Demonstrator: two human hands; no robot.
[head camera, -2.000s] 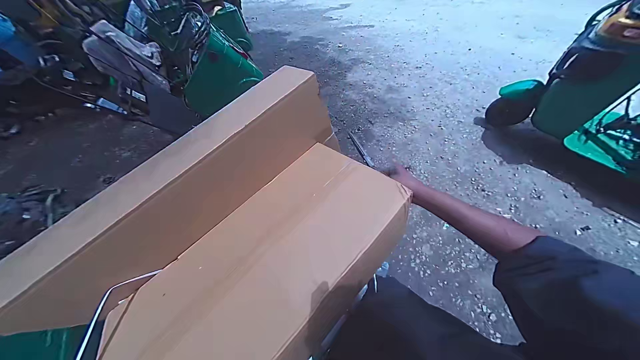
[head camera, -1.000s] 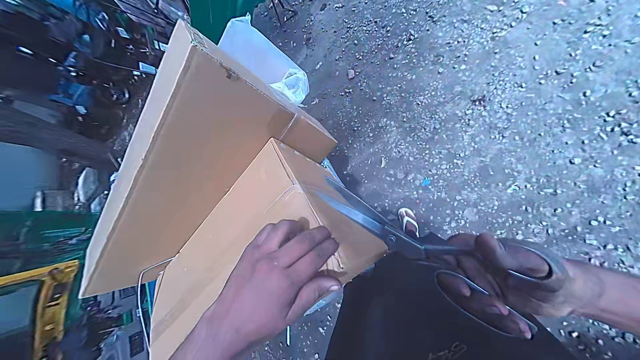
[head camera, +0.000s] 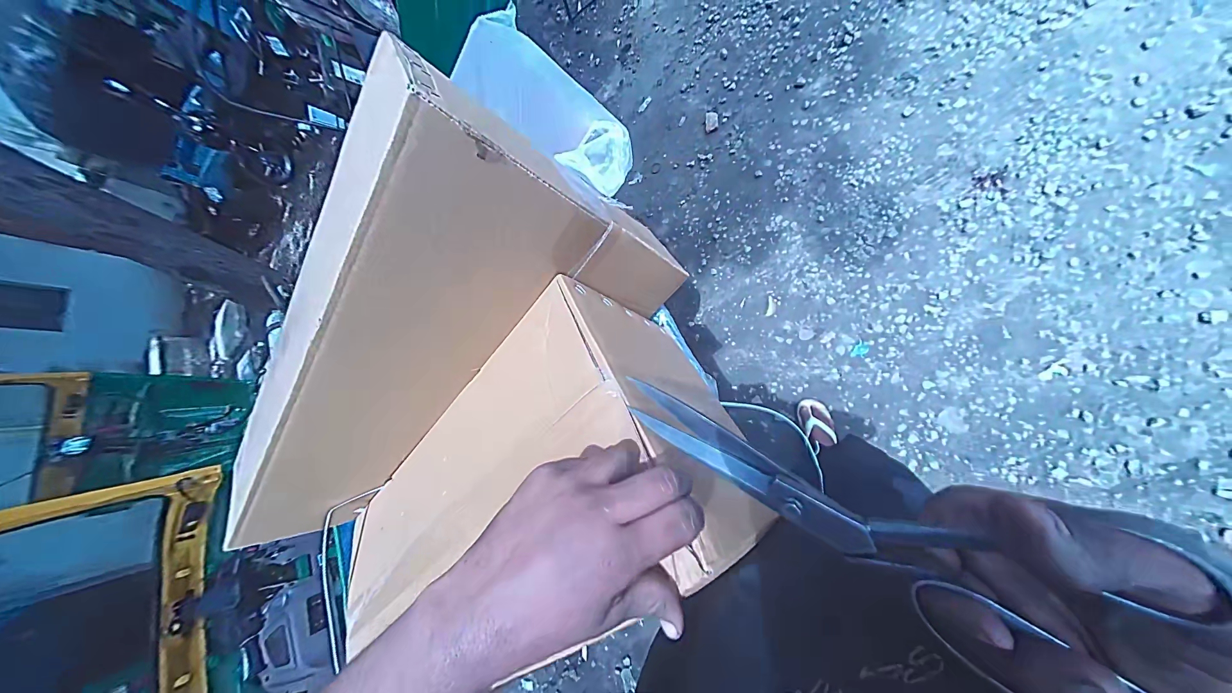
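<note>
My right hand (head camera: 1049, 577) has its fingers in the handle loops of large metal scissors (head camera: 789, 505). The scissors' blades are slightly apart, their tips at the upper edge of a brown cardboard box (head camera: 481, 452). Along that same edge lies my left hand (head camera: 597, 539), fingers curled over the corner just below the blade tips; whether it pinches the cardboard or tape cannot be told. A larger, flat cardboard box (head camera: 423, 250) leans behind the first one, with a strip of clear tape near its right end.
Behind the flat box is a white plastic bag (head camera: 539, 96). A metal wire frame (head camera: 332, 577) shows at the box's lower left. Yellow-framed green vehicles (head camera: 183, 577) stand at left. Gravel ground (head camera: 962, 241) spreads at right, and a sandalled foot (head camera: 816, 423) shows below the box.
The scissors' blades have come closer together at the box edge. Two seconds ago my right hand was at the box's far corner and my left hand was not in view. The view has turned strongly.
</note>
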